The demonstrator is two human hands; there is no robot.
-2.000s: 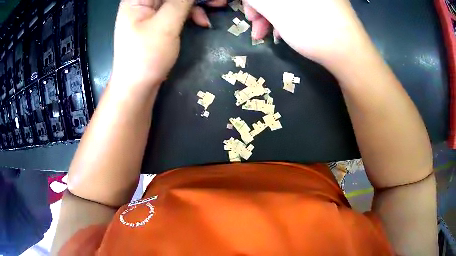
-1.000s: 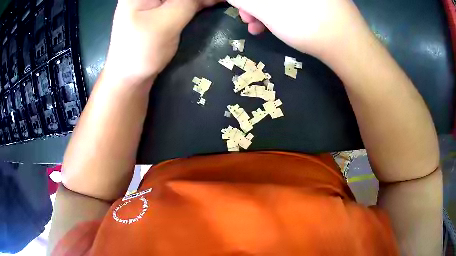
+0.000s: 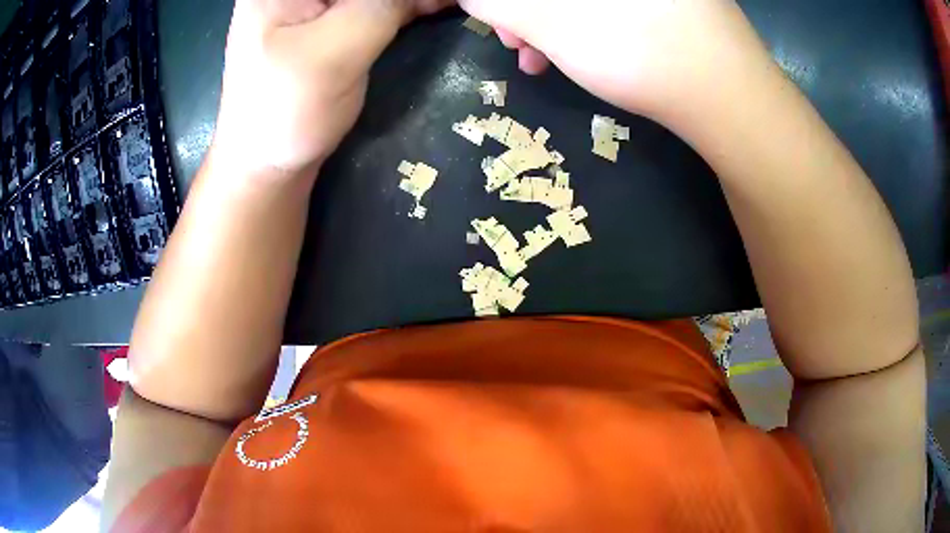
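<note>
My left hand and my right hand meet at the top edge of the view, and the picture's edge cuts off most of their fingers. What they hold, if anything, is out of view. Several small cream stepped pieces lie in a loose trail on the dark mat between my forearms, down to the edge near the orange shirt. Single pieces lie apart at the left and at the right. Another piece shows just beneath my hands.
A black parts tray with rows of pockets holding dark parts stands at the left, beside my left forearm. A red edge runs along the far right. Dark clothing, likely another person's, shows at the lower left.
Since two seconds ago the mat and pieces sit higher in the picture. My hands have come together and moved further out past the top edge; fewer fingers show.
</note>
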